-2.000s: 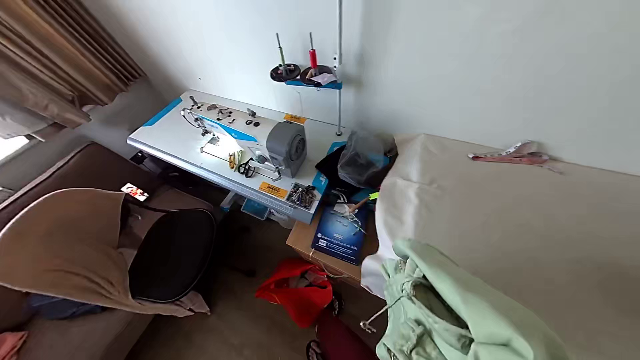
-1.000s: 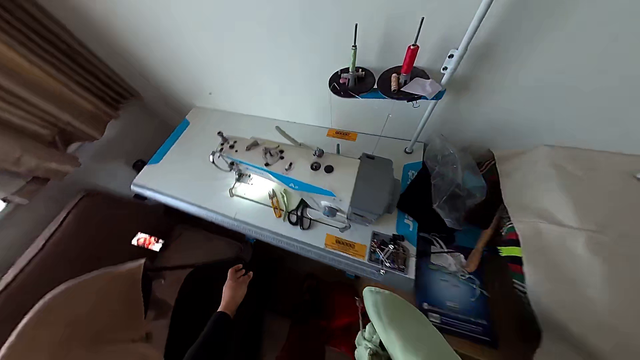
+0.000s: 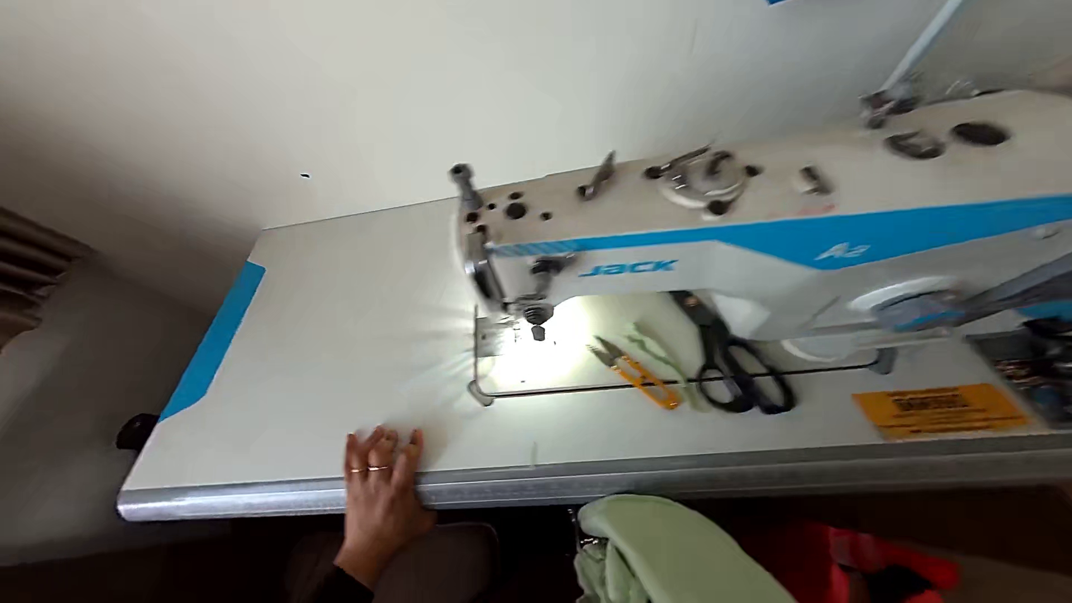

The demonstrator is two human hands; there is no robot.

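Observation:
My left hand [image 3: 381, 490] rests on the front edge of the white sewing table [image 3: 335, 335], fingers apart on the top and nothing in them. Behind and right of it stands a Jack industrial sewing machine [image 3: 754, 243] with its lamp lit. Yellow thread snips [image 3: 641, 377] and black-handled scissors [image 3: 737, 368] lie beneath its arm, with a pale green fabric strip [image 3: 657, 352] between them. Pale green fabric [image 3: 670, 553] hangs at the table's front edge, nearest to where I sit; my right hand is not in view, and whether it holds this fabric is hidden.
A grey strip [image 3: 754, 477] runs along the table's front edge. At the far right a tray [image 3: 1038, 360] holds small metal parts. Below the table are a dark seat [image 3: 452, 561] and a red cloth item [image 3: 888, 561]. The wall stands close behind the machine.
My left hand, seen low in front of the table one second ago, is now on the table's front edge. The view has moved much closer to the machine.

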